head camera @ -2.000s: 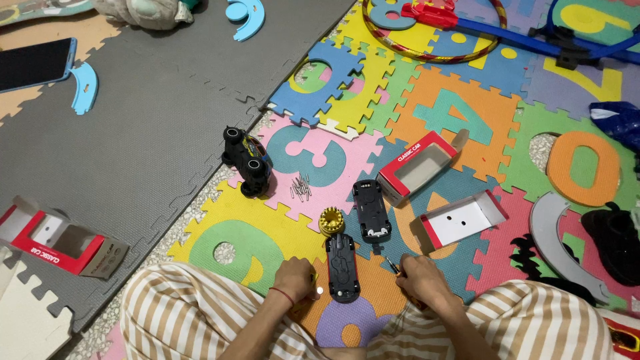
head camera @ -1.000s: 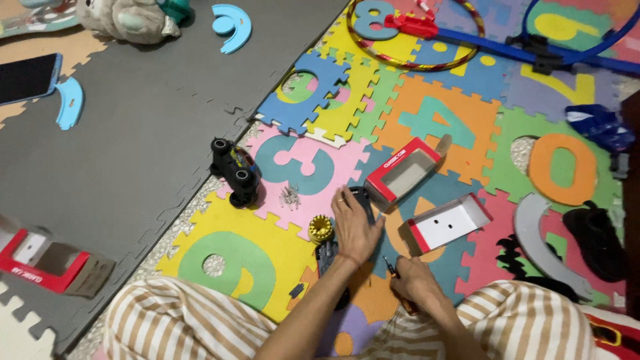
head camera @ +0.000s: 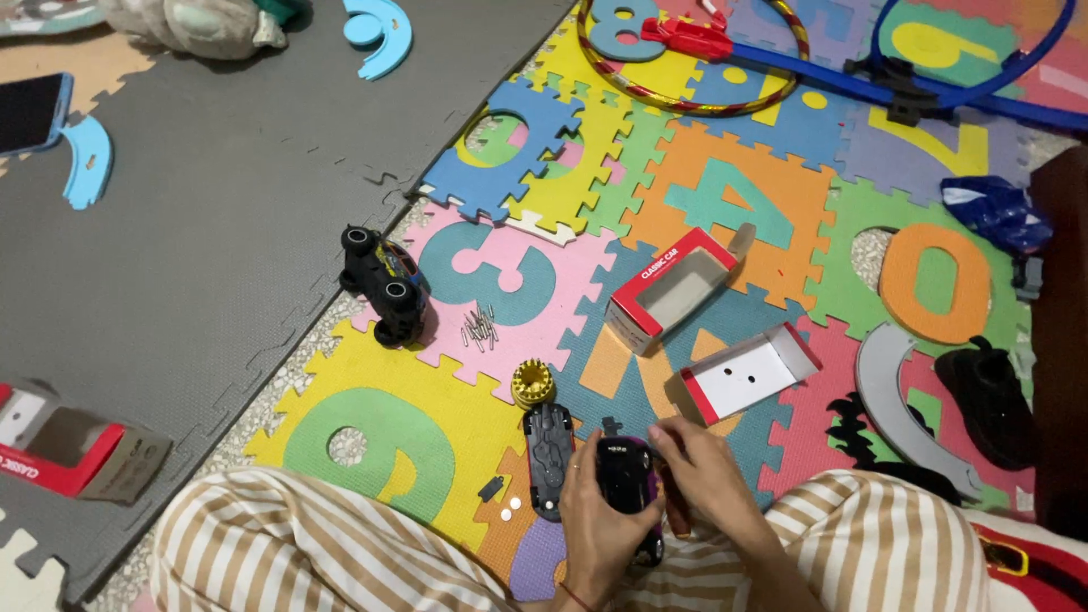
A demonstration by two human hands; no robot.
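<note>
My left hand (head camera: 595, 527) grips a dark toy car (head camera: 625, 476) with purple on its side. My right hand (head camera: 701, 467) is at the car's right side, its fingertips by the upper end; a brown-orange handle (head camera: 676, 510) shows below that hand, its tip hidden. Left of the held car, another toy car (head camera: 550, 459) lies underside up, with a gold crown-shaped ring (head camera: 533, 384) at its top end. Two small silver discs (head camera: 511, 508) and a small black plastic part (head camera: 490, 488) are beside it. A similar black part (head camera: 611, 425) lies above the held car.
Two red-and-white car boxes (head camera: 625, 327) (head camera: 693, 387) lie beyond my hands, another box (head camera: 110, 459) at far left. Small metal pins (head camera: 480, 327) lie near a black big-wheeled toy car (head camera: 382, 285) on its side. Grey curved track (head camera: 901, 408) and a black shoe (head camera: 986, 399) are at right.
The second car, underside up on the mat two seconds ago, is now in my left hand. My right hand has moved from beside the cars to the held car's edge.
</note>
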